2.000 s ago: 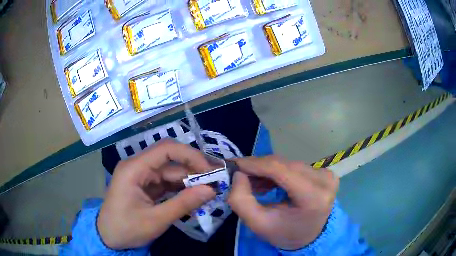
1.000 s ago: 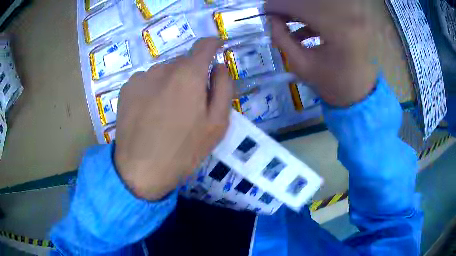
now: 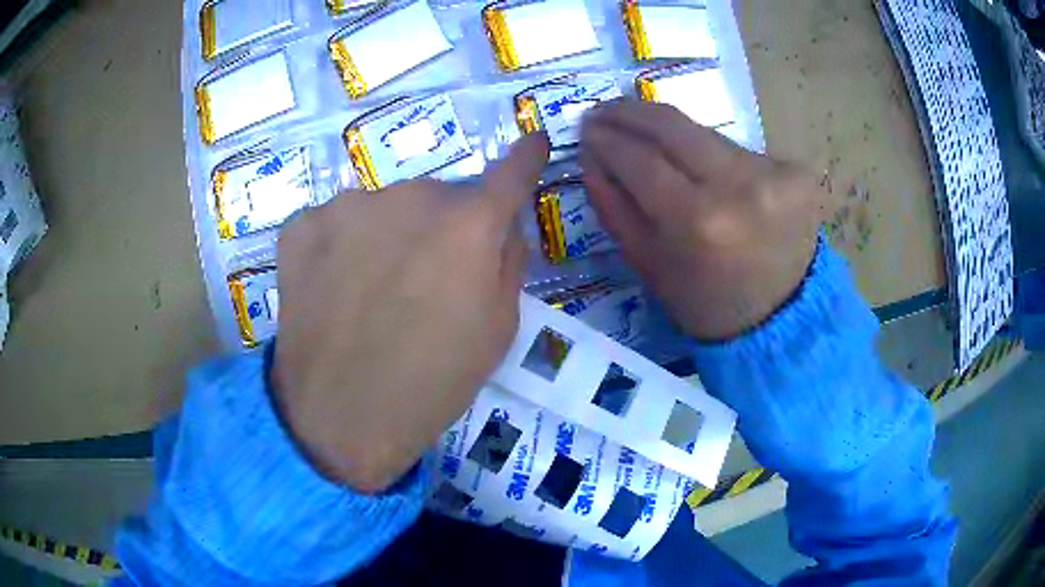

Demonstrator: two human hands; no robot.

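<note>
Both my hands are bare. My left hand (image 3: 395, 327) holds a white adhesive sheet (image 3: 533, 487) with blue 3M print, square openings and a plainer strip (image 3: 642, 401) folded over it. Its index fingertip touches the amber end of a pouch cell (image 3: 570, 101) bearing blue print. My right hand (image 3: 716, 218) has its fingers bent down over that cell's right part; whether they hold anything is hidden. The cells lie in a clear blister tray (image 3: 499, 112). Upper cells, such as one white cell (image 3: 544, 32), are plain; lower ones, such as another cell (image 3: 410, 138), carry printed pads.
The tray lies on a brown board (image 3: 103, 229). A long stack of printed sheets (image 3: 957, 184) stands at the right, overhanging the bench edge. Part of another white sheet (image 3: 17, 201) with square holes is at the far left. Yellow-black floor tape (image 3: 733, 487) shows below the bench.
My right hand has moved down from the upper cells onto the printed cell beside my left fingertip. My left hand stays over the tray with the sheet. Before that, both hands worked below the bench edge.
</note>
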